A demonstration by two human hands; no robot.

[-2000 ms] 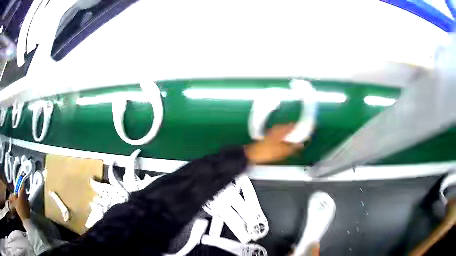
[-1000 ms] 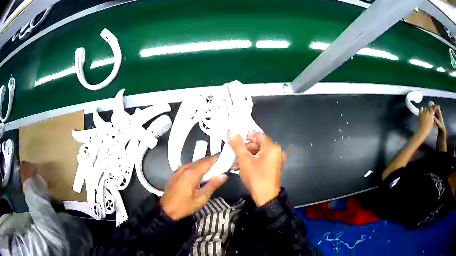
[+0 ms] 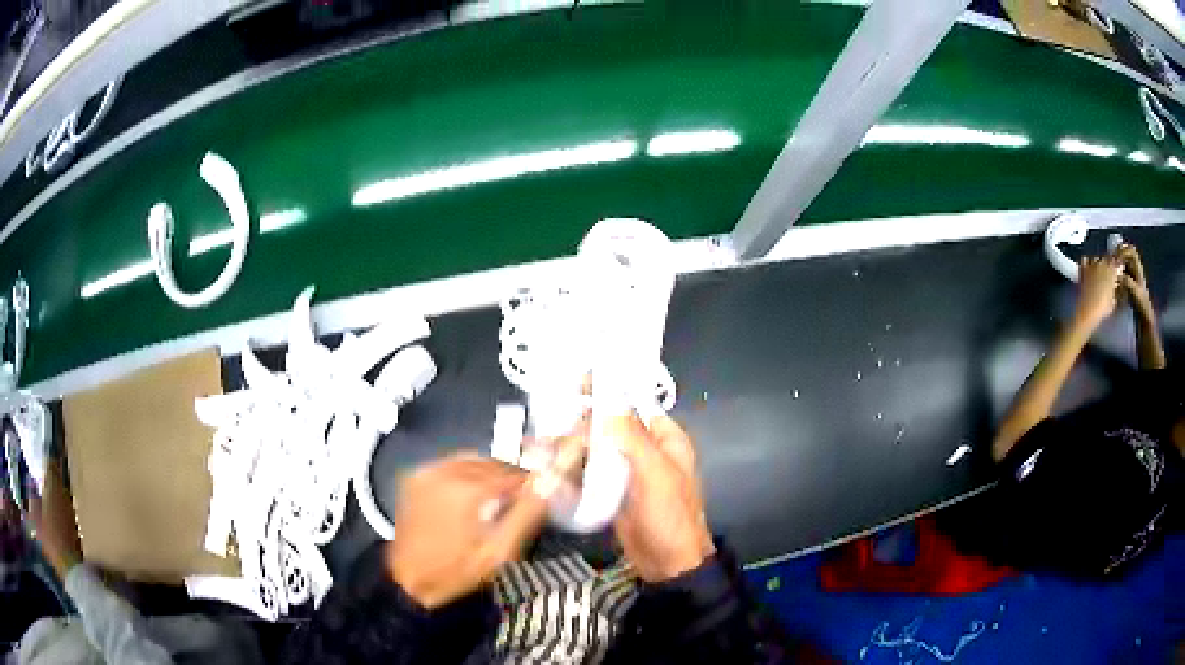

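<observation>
A white curved part (image 3: 600, 483) is held upright in front of me, just before a pile of white parts. My right hand (image 3: 660, 500) grips it from the right side. My left hand (image 3: 461, 520) is blurred at its left side, with the fingertips at the part; whether it holds anything of its own I cannot tell. White end housings with spoked round openings (image 3: 520, 340) lie in the pile behind my hands. A larger tangled heap of white curved parts (image 3: 293, 442) lies to the left.
A green conveyor (image 3: 455, 117) carries a white U-shaped unit (image 3: 198, 288). A grey post (image 3: 845, 124) stands at the bench edge. A cardboard sheet (image 3: 143, 468) lies left. Another person's hands (image 3: 1111, 279) hold a white part at right; another person's arm shows at left. White scraps dot the black bench (image 3: 806, 377).
My left hand has moved left and down a little. The held white part now stands more upright. The U-shaped unit on the belt appears further left and lower. The left neighbour's hand is off the cardboard.
</observation>
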